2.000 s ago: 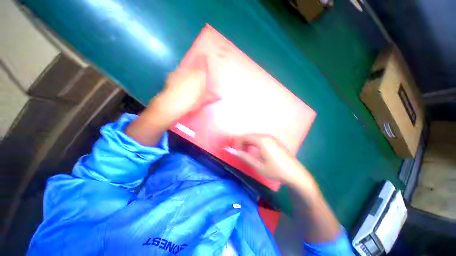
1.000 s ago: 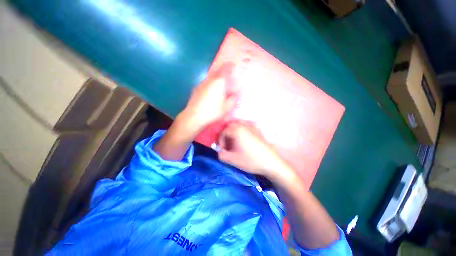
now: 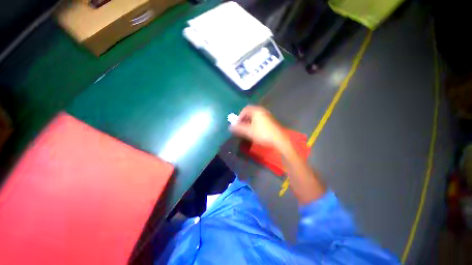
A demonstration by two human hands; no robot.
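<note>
My right hand (image 3: 264, 127) is bare and reaches to the bench's front edge near the scale. Its fingertips are together at a small white tag or sticker (image 3: 232, 118); blur hides whether they pinch it. The large flat red item (image 3: 85, 194) lies on the green bench at the left, cut off by the picture's edge. My left hand is out of the picture.
A white digital scale (image 3: 230, 39) stands on the green bench (image 3: 139, 103) beyond my right hand. A brown carton (image 3: 116, 26) is at the upper left. Red items (image 3: 271, 155) are below the bench edge. The grey floor has yellow lines; a person's dark legs show at the top.
The view has swung to the right. My left hand has gone out of the picture. My right hand has moved off the red item to the bench edge near the scale.
</note>
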